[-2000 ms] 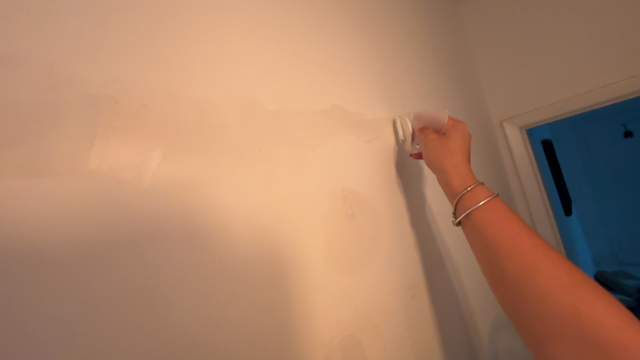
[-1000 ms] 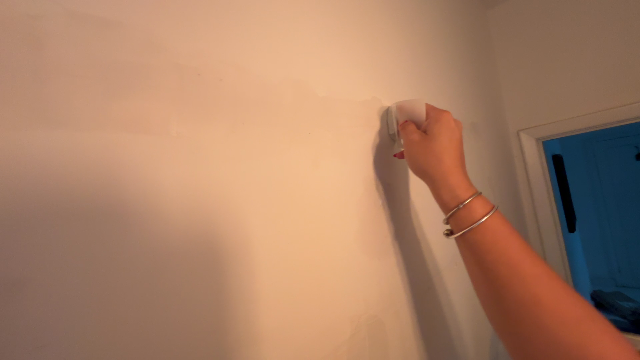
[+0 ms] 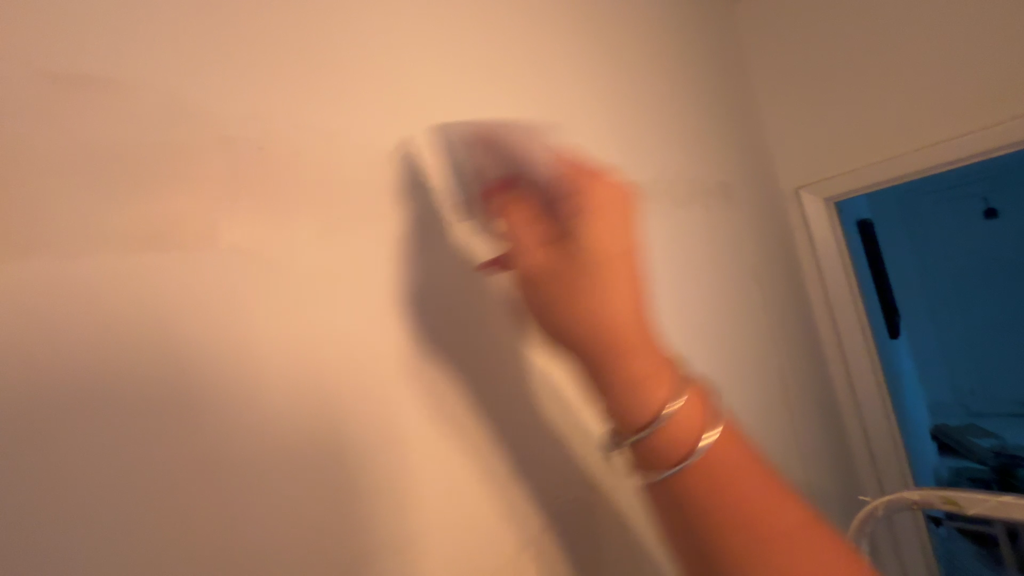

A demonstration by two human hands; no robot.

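My right hand (image 3: pixel 584 256), blurred by motion, grips a thin translucent scraper or spreader (image 3: pixel 488 160) between thumb and fingers. The tool's left edge is close to the pale wall (image 3: pixel 240 320); whether it touches cannot be told. Two metal bangles circle my right wrist. A dark shadow of the hand and arm falls on the wall to the left and below. Faint smooth patches, like filler, run across the wall to the left of the tool. My left hand is out of view.
At the right, a white door frame (image 3: pixel 824 264) surrounds an opening into a blue-lit room, with a long dark bar (image 3: pixel 878 278) and dark objects inside. A curved pale rail (image 3: pixel 944 502) stands at the lower right, near my forearm. A wall corner lies left of the frame.
My right hand, still holding the thin tool, has moved left along the wall and now looks larger. The curved rail has come into view at the lower right.
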